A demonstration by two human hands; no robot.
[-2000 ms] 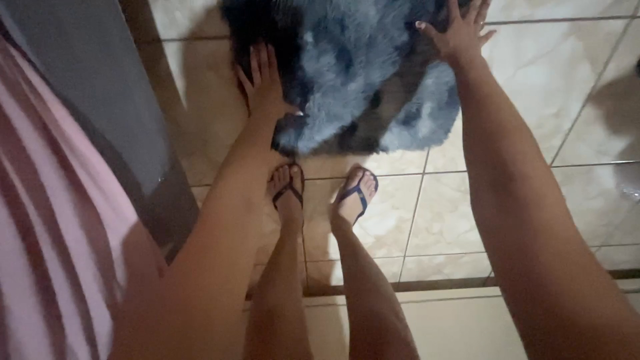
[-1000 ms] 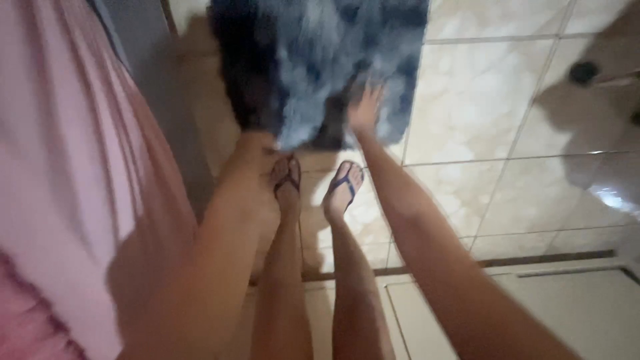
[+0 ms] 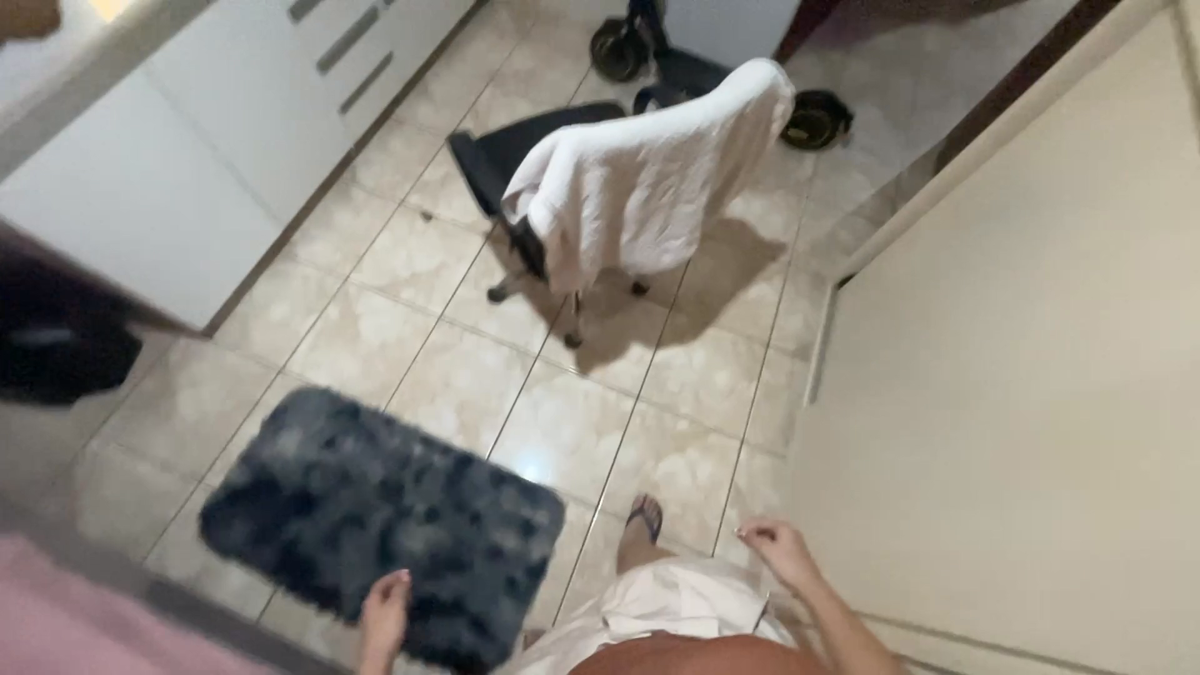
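Observation:
A shaggy dark grey-blue rug lies flat on the tiled floor at the lower left. My left hand is in the air over the rug's near edge, fingers loosely curled, with nothing seen in it. On the right, my right hand hangs beside my body with its fingers bent and thumb near the fingertips; no held object shows. Between the hands are my white shorts and one foot in a dark flip-flop.
An office chair on casters stands ahead, a whitish towel or blanket over its back. Behind it is a black scooter. White cabinets line the left; a cream door or panel is at right. Pink cloth hangs lower left.
Both hands have come up off the rug, which they were touching in the earlier frames. The view has swung widely and now takes in the chair and the cabinets.

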